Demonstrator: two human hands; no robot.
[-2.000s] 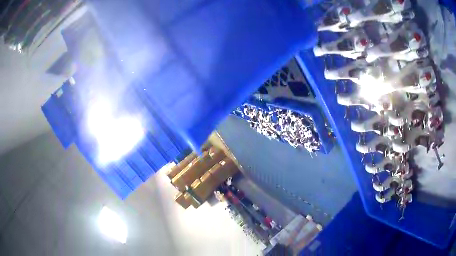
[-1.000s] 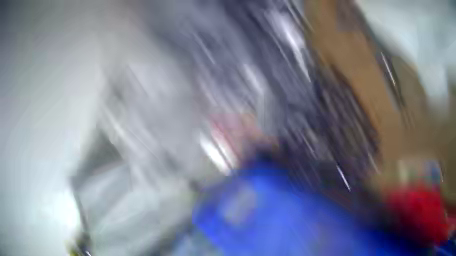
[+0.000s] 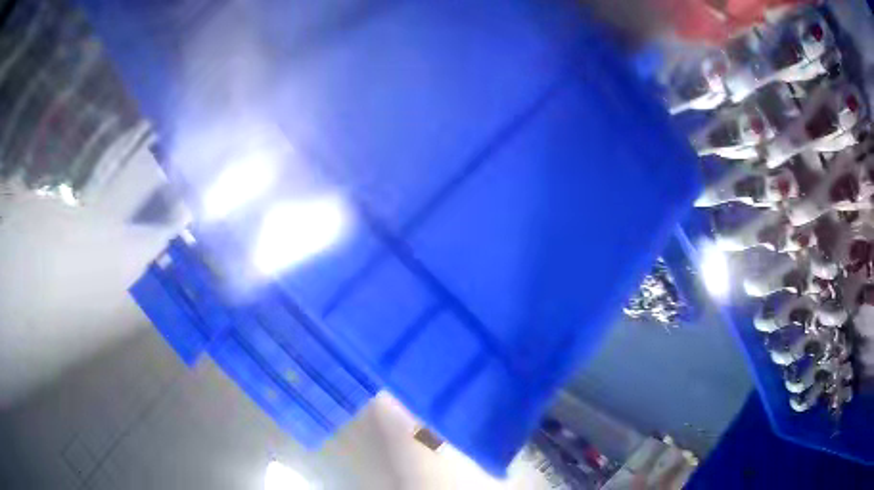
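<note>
A large blue plastic tote (image 3: 537,220) with ribs fills the upper middle of the view, very close and tilted. To its right a blue tray (image 3: 757,383) holds rows of silver-white hardware parts (image 3: 786,182) with red dots. A crinkled red wrap (image 3: 733,17) shows at the top right, beside the silver parts. Neither of my hands can be seen. Glare whitens the left part of the tote.
Stacked blue totes (image 3: 278,368) stand at the lower left. A heap of small shiny parts (image 3: 655,295) shows between the tote and the tray. Grey-blue floor (image 3: 661,373) lies below it. A small brown carton (image 3: 427,438) and blurred goods (image 3: 575,445) are at the bottom.
The view swung through heavy blur and back. Compared with the earliest frame, the tote covers more of the middle, hiding most cartons and loose parts. Red wrap now shows at the top right.
</note>
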